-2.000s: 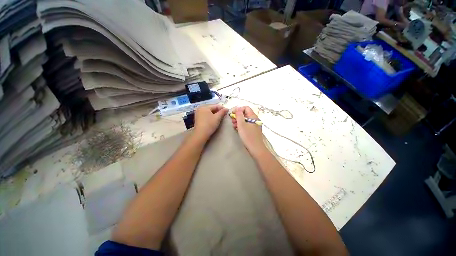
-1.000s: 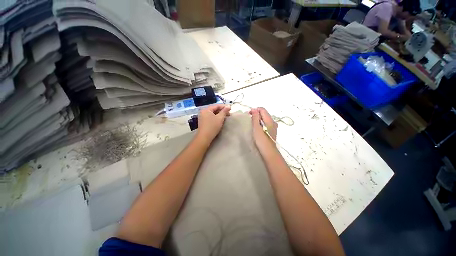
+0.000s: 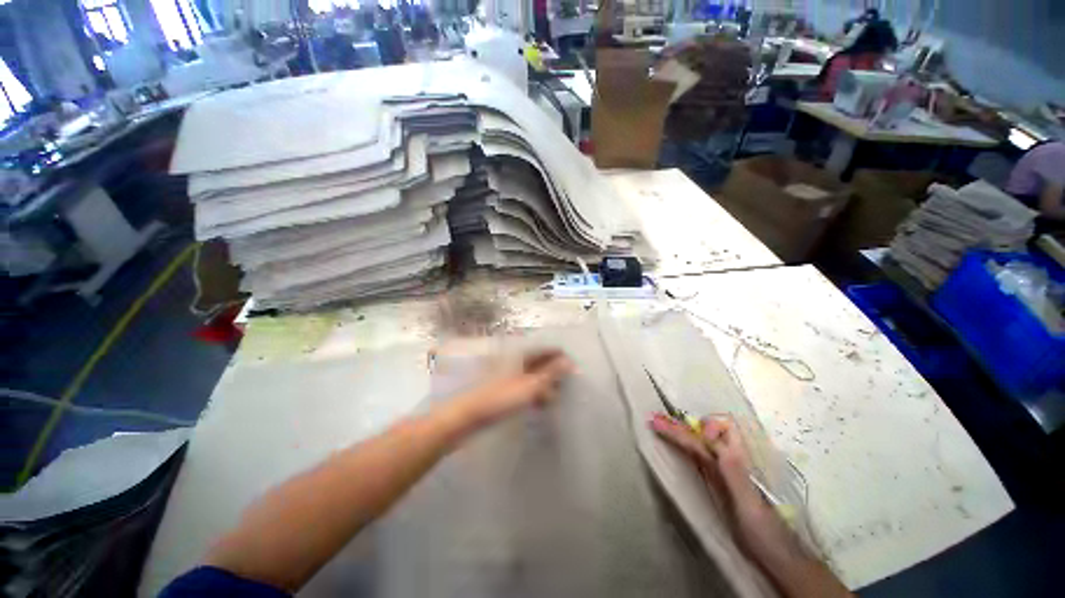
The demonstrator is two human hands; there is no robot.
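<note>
A beige fabric panel (image 3: 607, 491) lies in front of me, blurred at its left part, with a long edge running down toward my right wrist. My left hand (image 3: 540, 383) is blurred over the panel's upper left part, fingers close together; whether it pinches fabric cannot be told. My right hand (image 3: 715, 450) holds a yellow pen-shaped tool (image 3: 691, 423) near the panel's right edge, with its thin dark tip pointing up and left. Part of the tool is hidden by the fingers.
Stacked panels (image 3: 327, 199) stand at the table's back left. Before them lies a thread heap (image 3: 467, 313). A power strip (image 3: 572, 284) with a black adapter (image 3: 621, 273) lies beyond the panel. A thin cord (image 3: 771, 350) lies right. A second pile (image 3: 88, 485) droops lower left.
The view has swung left and up. My hands have moved apart from the panel's far edge. The panel is spread differently, and the pen now points up and left.
</note>
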